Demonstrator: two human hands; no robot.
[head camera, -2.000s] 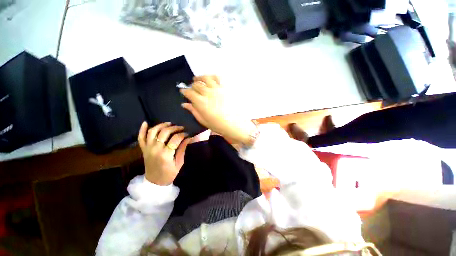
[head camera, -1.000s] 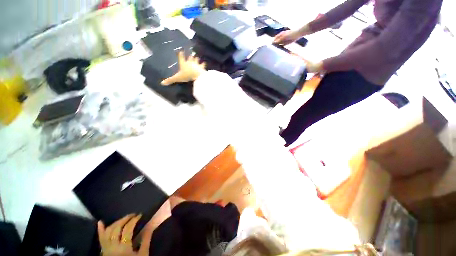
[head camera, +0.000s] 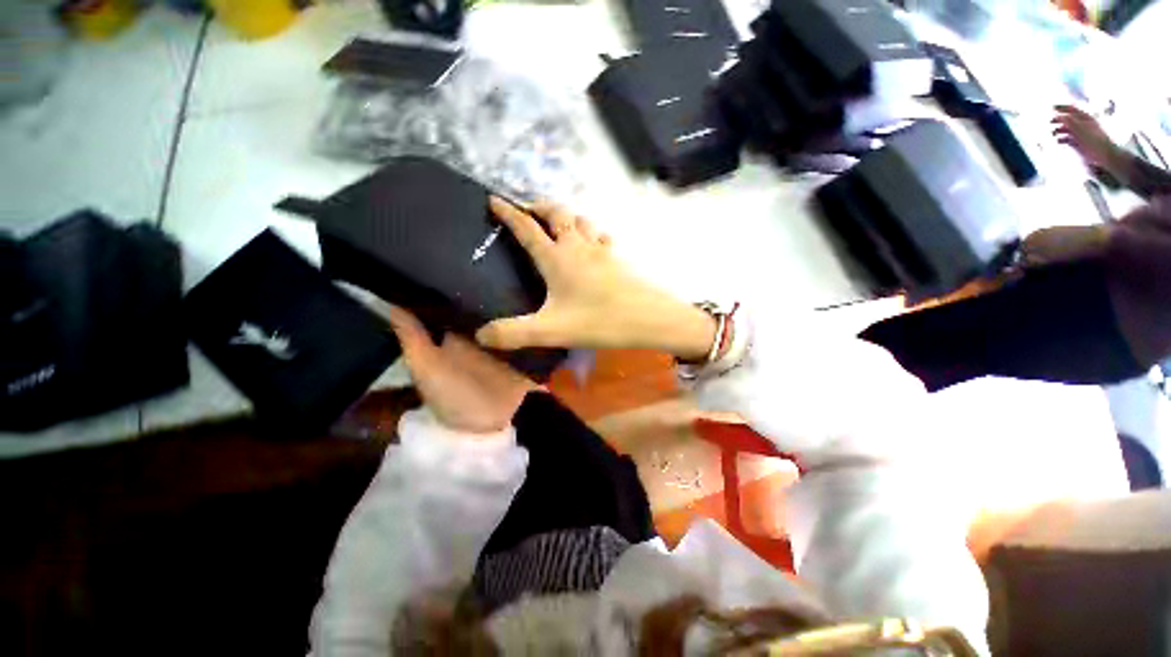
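A black box lid with small pale lettering (head camera: 408, 238) is held tilted above the table in front of me. My right hand (head camera: 578, 285) grips its right end, with fingers on top and the thumb at the near edge. My left hand (head camera: 460, 375) is at its near lower edge, partly covered by it. What lies under the lid is mostly hidden. To the left, an open black box base (head camera: 337, 366) lies on the table, with a short white cable (head camera: 263, 339) in it.
Black boxes (head camera: 84, 327) stand at the left. A bag of cables (head camera: 501, 128) lies behind the lid, with a dark flat slab (head camera: 392, 60) on it. Stacked gift boxes (head camera: 841, 58) are at the back right. Another person's hand (head camera: 1063, 244) touches a box stack (head camera: 918, 205).
My right hand has come back from the far box stacks with a lid in it. My left hand has moved to the lid's near edge. The view has shifted.
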